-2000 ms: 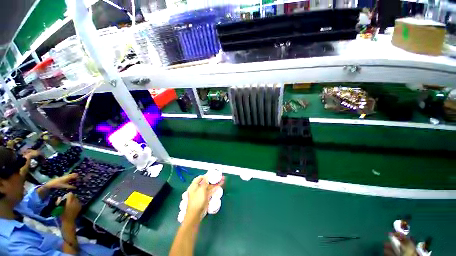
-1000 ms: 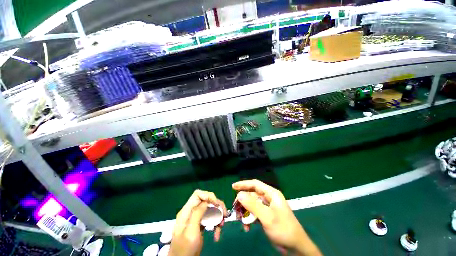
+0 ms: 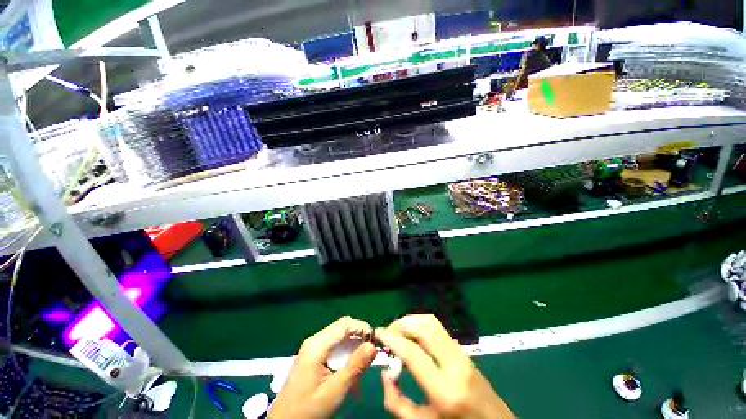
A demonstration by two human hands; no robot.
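My left hand (image 3: 325, 372) holds a round white housing (image 3: 340, 357), tilted between thumb and fingers. My right hand (image 3: 438, 372) touches it on the right, its fingertips on a small dark and white part (image 3: 389, 360) at the housing's edge. The fingers hide most of both pieces and how they join. More white housings (image 3: 256, 405) lie left of my left hand, cut off by the lower edge. Two part-assembled units (image 3: 627, 387) stand at the lower right, white with dark parts on top.
Blue-handled pliers (image 3: 219, 393) lie at left by a white frame post (image 3: 90, 270). A dark component tray (image 3: 438, 286) lies in the channel beyond my hands. A white-edged shelf (image 3: 491, 159) crosses ahead, bearing trays and a cardboard box (image 3: 571, 90). A white pile (image 3: 736, 278) is at far right.
My left hand reached into the white pile at first, then both hands met in front of me. Since then they have drawn closer together, and the two pieces now touch.
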